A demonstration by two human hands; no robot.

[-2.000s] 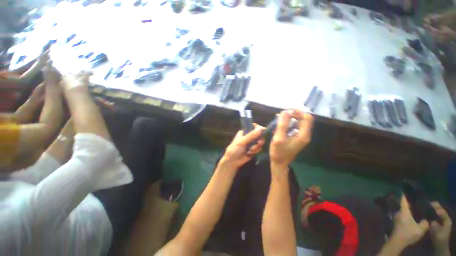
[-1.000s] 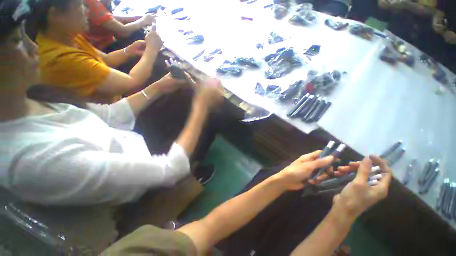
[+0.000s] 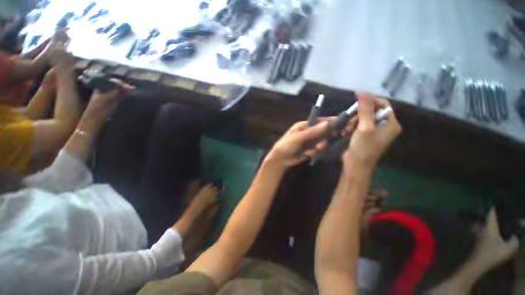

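Observation:
My left hand (image 3: 299,141) holds black rods in front of the table edge; one black rod (image 3: 314,112) stands up from it with a white end. My right hand (image 3: 373,129) is closed around the pale ends of other black rods (image 3: 339,124), which slant from my left hand up to the right. My fingers hide how many rods there are. A row of black rods (image 3: 289,62) lies on the table behind my left hand. More black rods lie in groups to the right (image 3: 486,100).
The white-covered table (image 3: 357,34) runs across the top. Bagged dark parts (image 3: 239,17) lie at its left and middle. A person in white (image 3: 75,230) sits at the left, holding dark parts. Another person's hand (image 3: 495,245) and a red curved band (image 3: 423,242) are lower right.
The view swung left, then back right. Both my hands still hold rods, with my right hand at their pale ends. The person in white has lowered one arm.

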